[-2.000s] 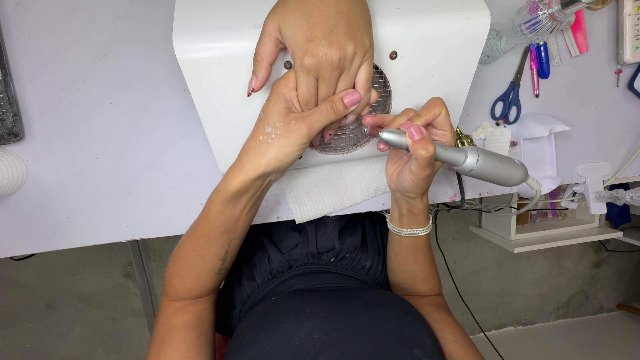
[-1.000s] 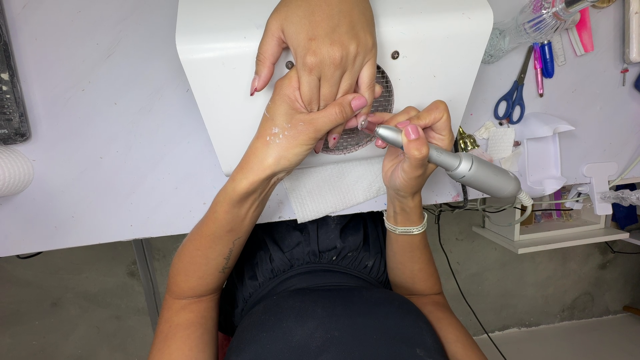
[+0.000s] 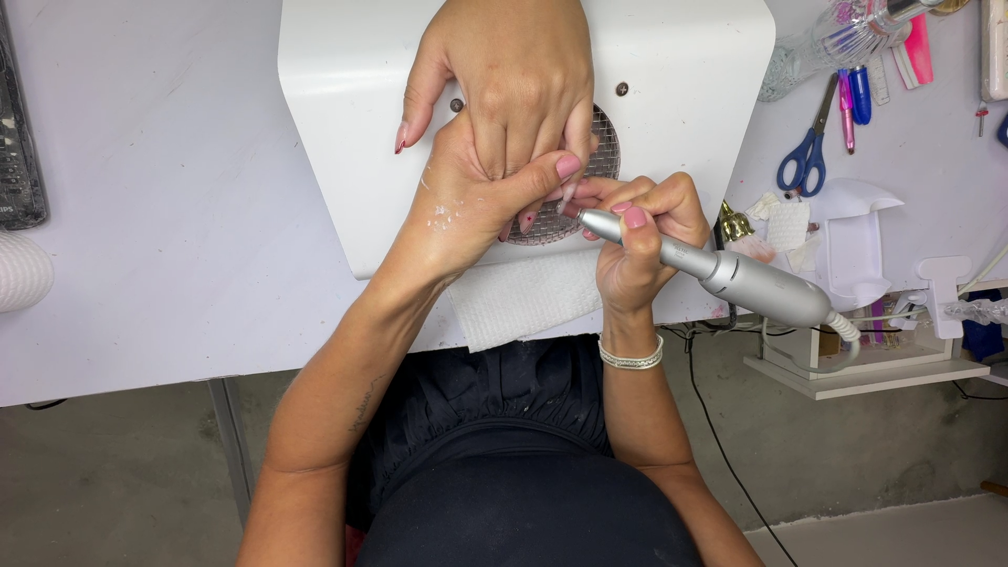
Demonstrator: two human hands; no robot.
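Note:
My left hand (image 3: 480,189) grips the fingers of another person's hand (image 3: 520,71), which reaches in from the top over a white nail dust collector (image 3: 685,110). White dust specks my left hand. Closed around a silver electric nail drill (image 3: 768,290), my right hand (image 3: 654,228) points its tip at a fingernail of that person. The bit is at or very near the nail; contact cannot be told. Beneath the fingers lies the collector's round mesh grille (image 3: 602,150), partly hidden. A folded white paper towel (image 3: 528,299) lies at the collector's front edge.
Blue-handled scissors (image 3: 803,161), a pink pen (image 3: 846,114), a glass vessel (image 3: 827,47), a gold-handled brush (image 3: 736,224) and a white plastic holder (image 3: 854,244) are on the right. A white drawer unit (image 3: 866,370) sits below the table edge. At far left are a remote control (image 3: 20,150) and white roll (image 3: 22,272).
The other person's fingers and the drill tip have shifted slightly against each other. My left hand keeps its hold, and my right hand still has the drill.

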